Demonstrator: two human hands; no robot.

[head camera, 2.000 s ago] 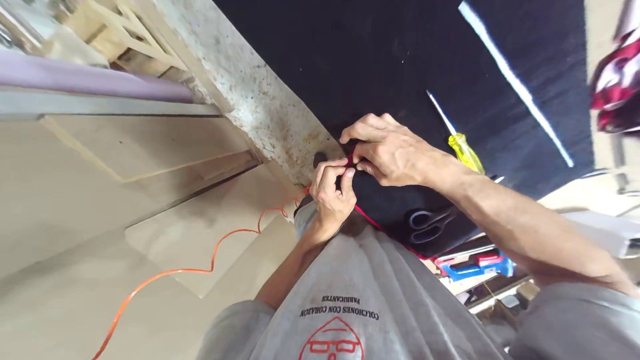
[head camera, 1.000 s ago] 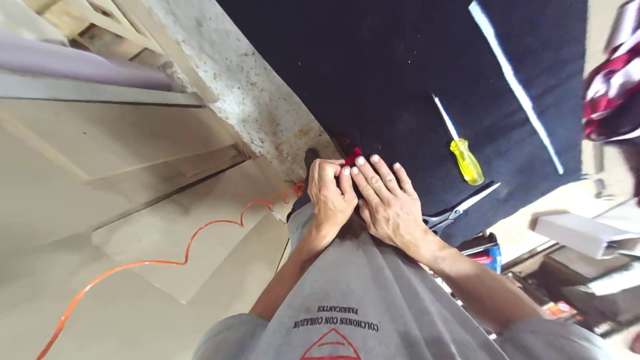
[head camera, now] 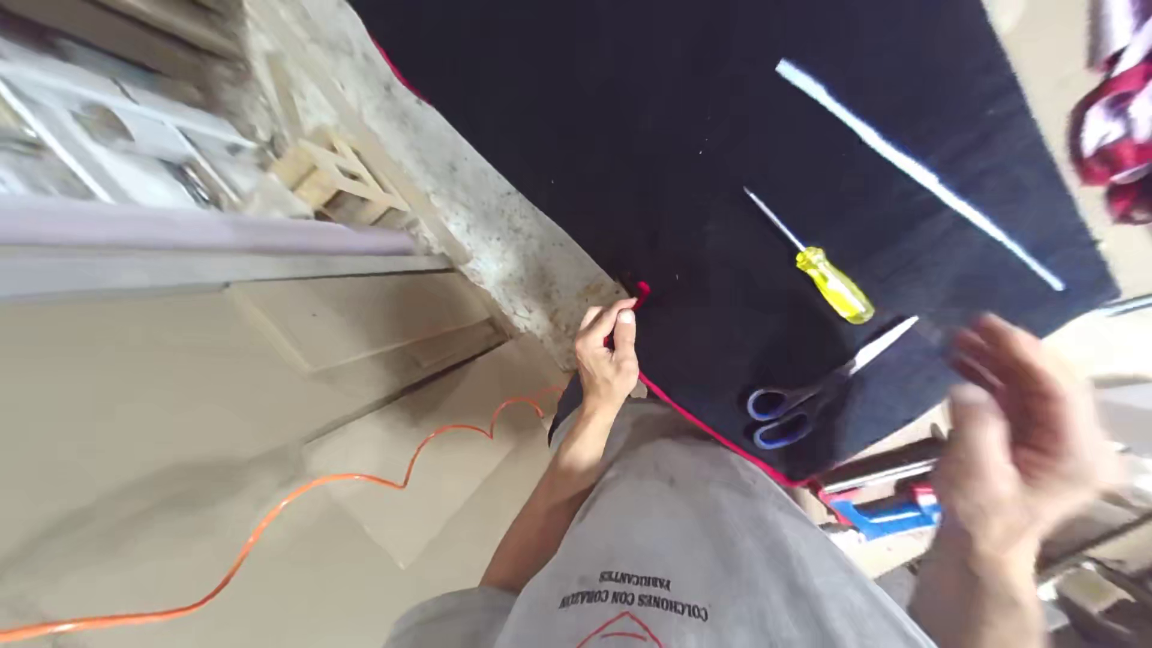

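Note:
My left hand (head camera: 609,351) pinches the red edging (head camera: 711,430) of a black cloth (head camera: 621,135) at the table's near left edge; a short red end pokes out above its fingertips. My right hand (head camera: 1026,432), blurred, is raised at the right with fingers apart and nothing seen in it. Between the hands, on the cloth, lie scissors (head camera: 823,385) with dark and blue handles, their blades pointing up and right. A screwdriver (head camera: 835,285) with a yellow handle rests just above them. Farther up lies a narrow white strip (head camera: 918,171).
An orange cord or hose (head camera: 360,477) curls over the floor at the left. A blue and red tool (head camera: 886,515) is among clutter below the cloth's right corner. A worn pale table edge (head camera: 490,211) borders the cloth. Red and white fabric (head camera: 1116,126) lies at far right.
My right hand has left the red edging beside my left hand and moved far to the right. The scissors, partly hidden by my right arm before, show in full. My left hand stays at the edging.

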